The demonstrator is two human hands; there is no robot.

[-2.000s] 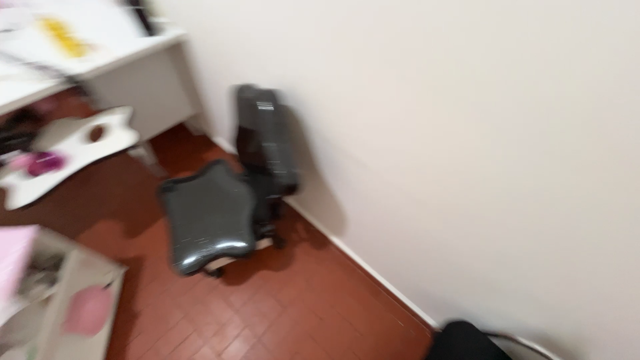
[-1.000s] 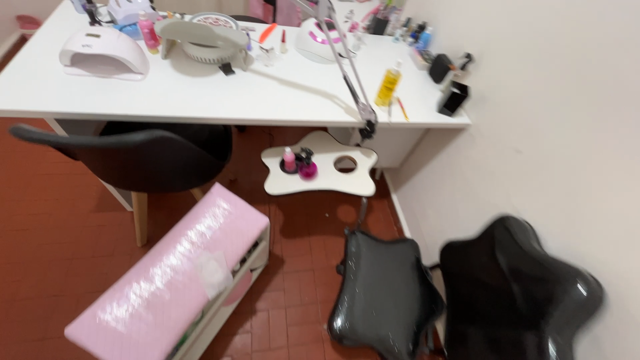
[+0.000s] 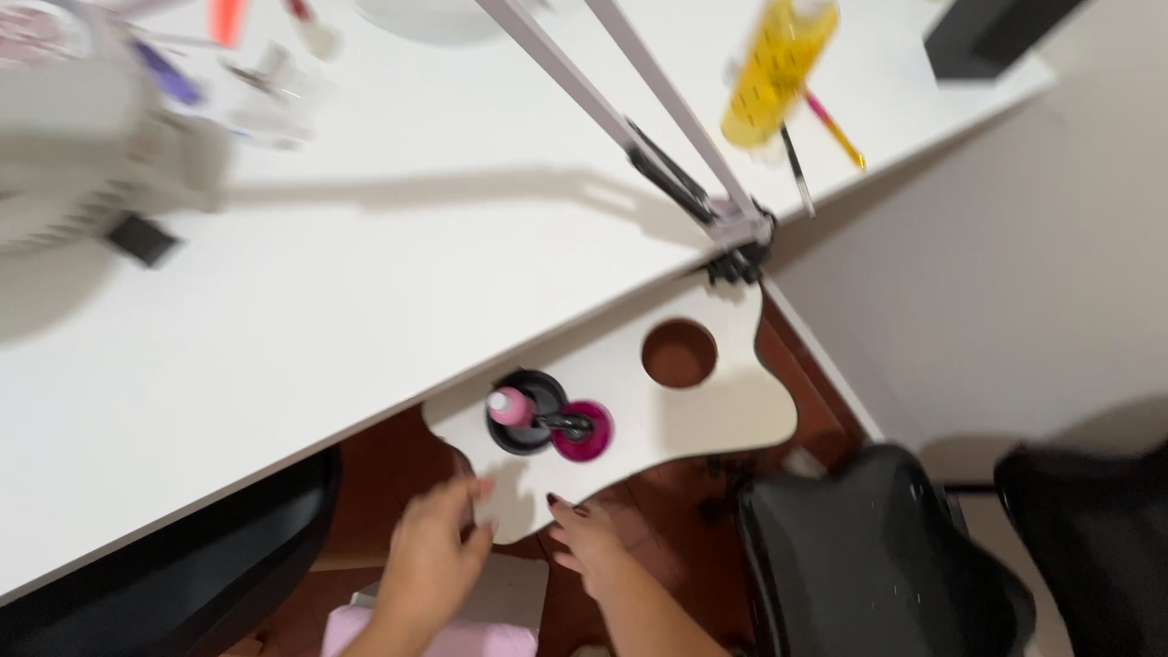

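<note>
My left hand [image 3: 438, 538] is by the near left edge of a low white wavy-edged shelf [image 3: 630, 411], its fingers apart with nothing seen in them. Near the same shelf's front edge, my right hand [image 3: 587, 540] has spread fingers with dark red nails and holds nothing. Beyond both hands, a round black holder [image 3: 540, 438] set in the shelf carries a pink bottle [image 3: 512, 407] with a white cap. Beside it stands a magenta bottle [image 3: 595, 445] with a black pump top. A round hole [image 3: 679, 353] opens in the shelf at the right.
The white table [image 3: 365, 292] overhangs the shelf, with a lamp arm [image 3: 675, 119] clamped at its edge. A yellow bottle [image 3: 781, 73] and thin brushes lie on it. Black padded seats [image 3: 858, 547] are at right, a black chair [image 3: 182, 566] at left, a pink cushion [image 3: 474, 639] below.
Both my hands have come into view by the low shelf, where none showed before. The view has moved much closer to the table and shelf.
</note>
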